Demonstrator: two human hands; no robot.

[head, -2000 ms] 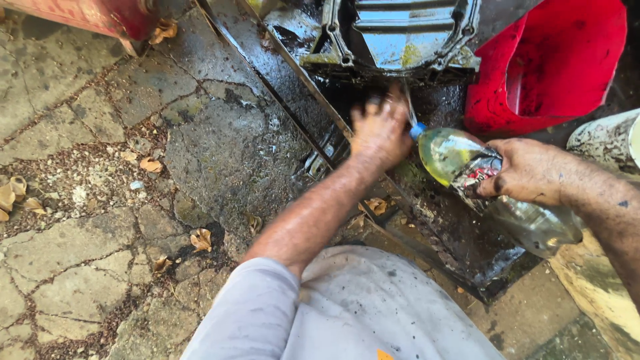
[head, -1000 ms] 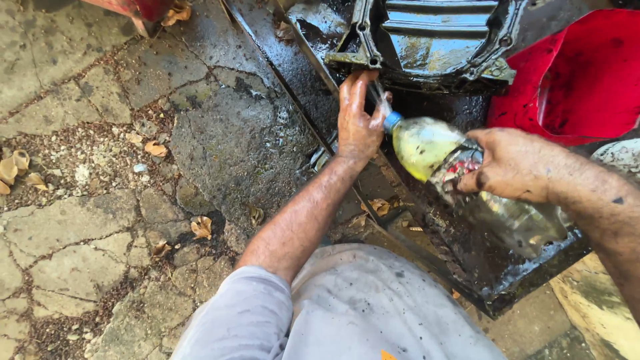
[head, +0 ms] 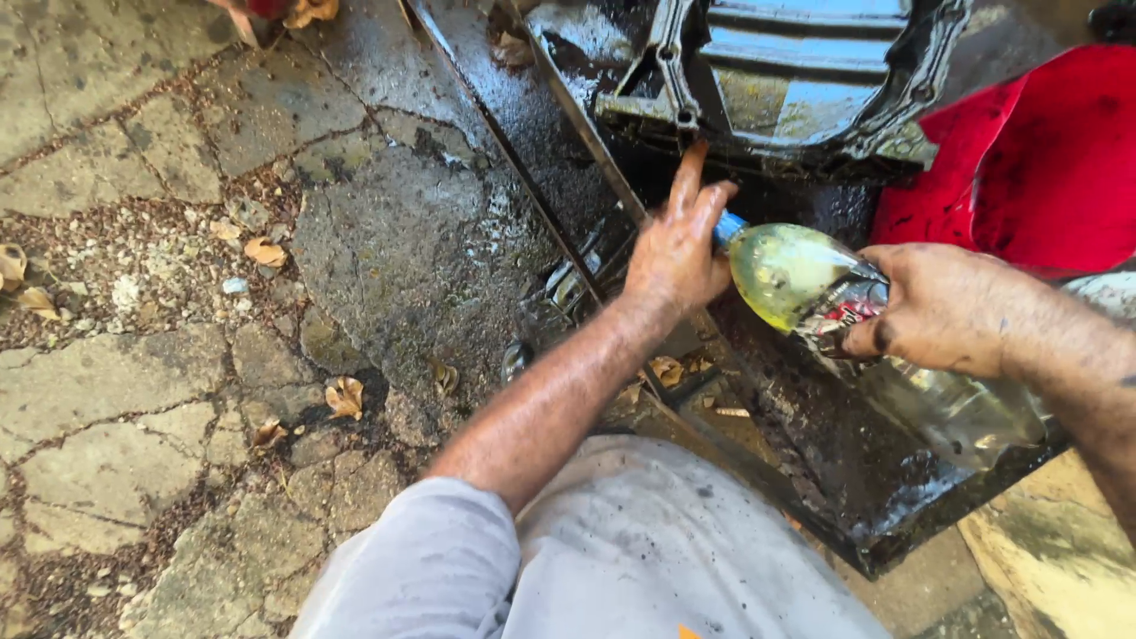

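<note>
My right hand (head: 945, 306) grips a clear plastic bottle (head: 785, 271) around its label. The bottle lies tilted, its blue cap (head: 729, 228) toward the upper left, with yellowish liquid near the neck. Beside the cap is my left hand (head: 679, 253), wet, fingers spread and pointing up; a fingertip reaches the lower edge of a ribbed metal housing (head: 799, 67). That housing is wet and dark and stands over a black metal tray (head: 799, 399). Whether my left hand touches the cap is hard to tell.
A cut-open red plastic container (head: 1056, 169) stands right of the housing. Metal rails (head: 510, 146) run diagonally along the tray's left. Cracked paving (head: 115, 390) with gravel and dry leaves (head: 344, 398) spreads at left. A yellowish block (head: 1056, 532) sits at lower right.
Over two seconds my left hand has moved up to the housing's lower edge, from below it. My right hand keeps hold of the bottle. The view has shifted slightly.
</note>
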